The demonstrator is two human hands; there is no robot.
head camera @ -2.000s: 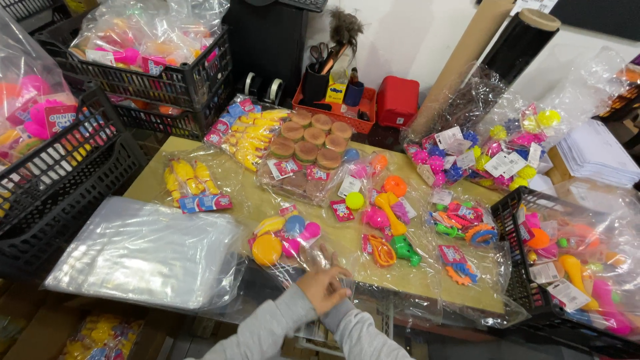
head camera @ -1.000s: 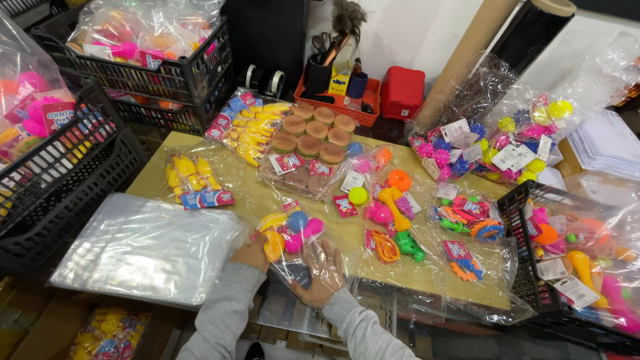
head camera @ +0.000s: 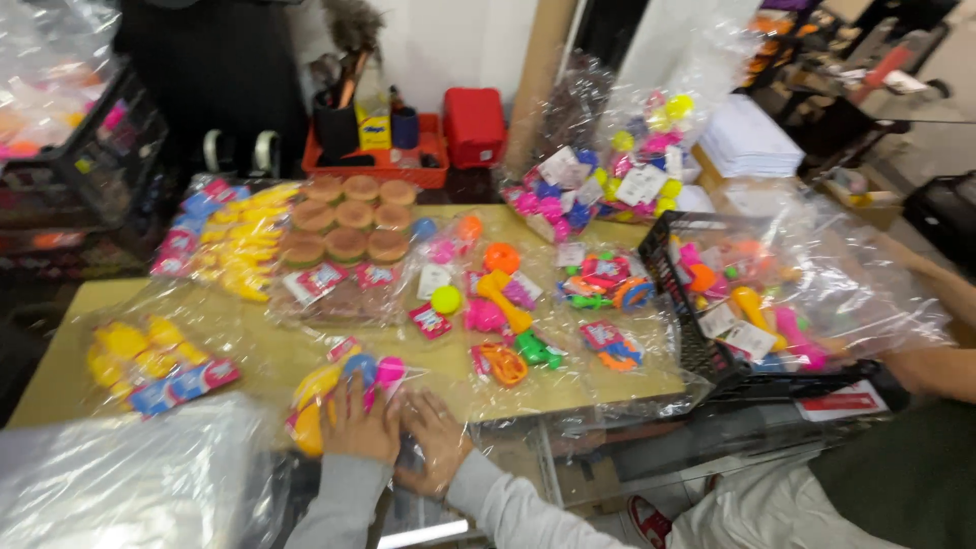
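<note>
My left hand [head camera: 360, 423] lies with spread fingers on a clear plastic bag of toys [head camera: 314, 408], which are yellow, orange, blue and pink. Beside it, almost touching, my right hand [head camera: 433, 435] rests flat on the same bag's clear film near the table's front edge. Left of them is a bag of yellow toys with a blue and red header card [head camera: 185, 385]. Behind lies a pack of round burger-like toys [head camera: 347, 221] next to a bag of yellow toys [head camera: 248, 236]. Bagged colourful toys [head camera: 503, 305] lie to the right.
A stack of clear plastic bags [head camera: 130, 480] covers the front left. Black crates stand at left [head camera: 145, 122] and right [head camera: 724, 381]. Another person's arm [head camera: 934, 305] reaches to the right crate. A red tray [head camera: 427, 177] and red box [head camera: 474, 126] stand behind the table.
The view has turned right, bringing another person's arm and legs into sight. My hands, apart one second ago, are now close together on the bag.
</note>
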